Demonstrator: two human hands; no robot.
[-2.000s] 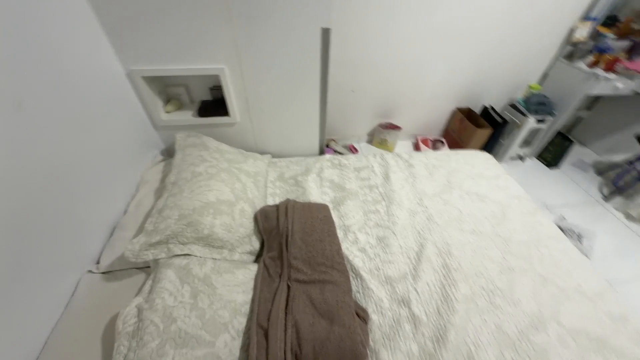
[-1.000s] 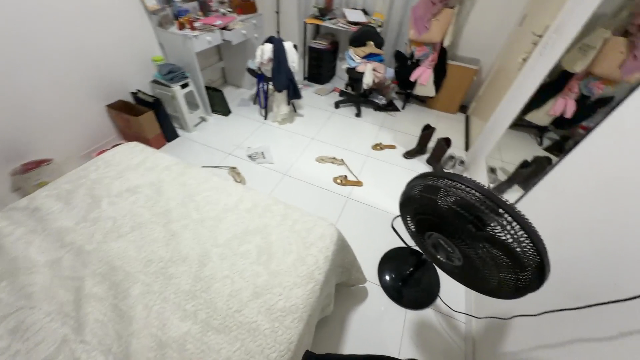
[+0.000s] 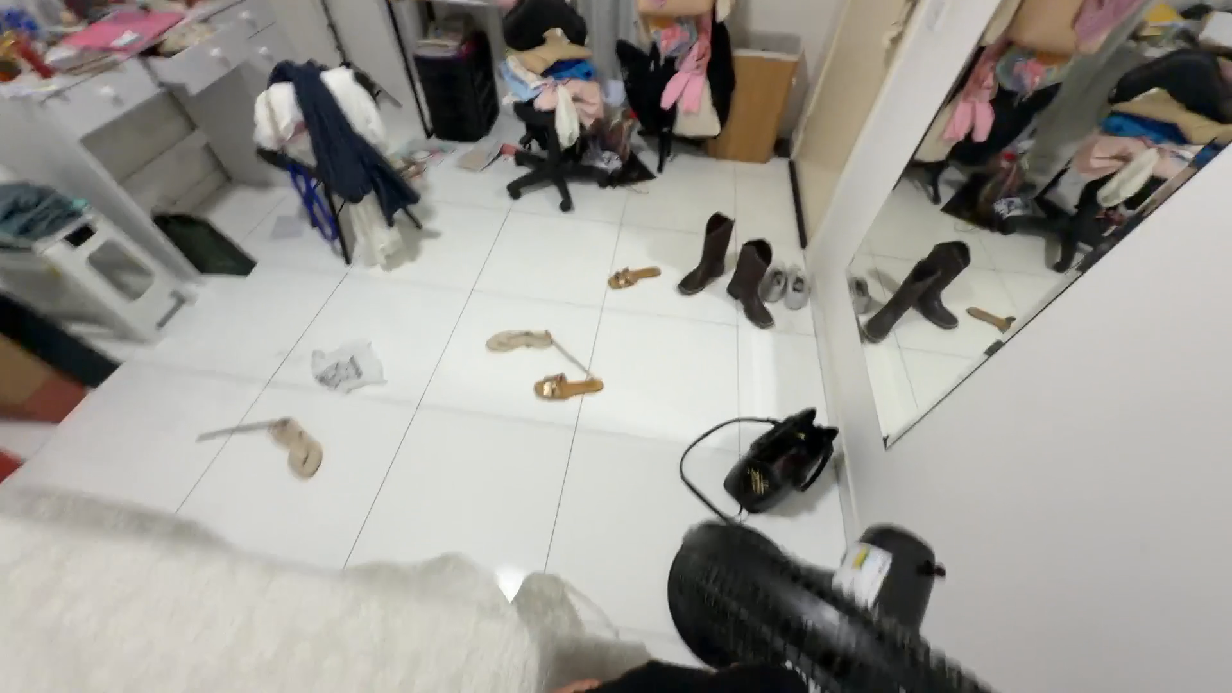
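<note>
At the bottom edge, a sliver of skin at the end of black clothing looks like part of my right hand point(image 3: 577, 685); its fingers and anything in them are hidden. It is nearest to the cream textured bedspread point(image 3: 289, 616), whose edge hangs toward the floor. Just right of it, a black electric fan point(image 3: 770, 606) shows blurred. Behind the fan a black handbag point(image 3: 780, 462) with a long strap lies on the floor against the wall. My left hand is out of view.
White floor tiles hold tan sandals point(image 3: 568, 387), a plastic bag point(image 3: 348, 367), dark brown boots point(image 3: 751, 279) and grey shoes point(image 3: 784, 286). Farther back stand a clothes-laden folding chair point(image 3: 337, 144), an office chair point(image 3: 553, 115) and a white desk point(image 3: 183, 67). A mirror point(image 3: 1049, 192) hangs at the right.
The view has swung right, from the bed with its pillow and brown garment to the floor, fan and mirror. The handbag behind the fan now shows.
</note>
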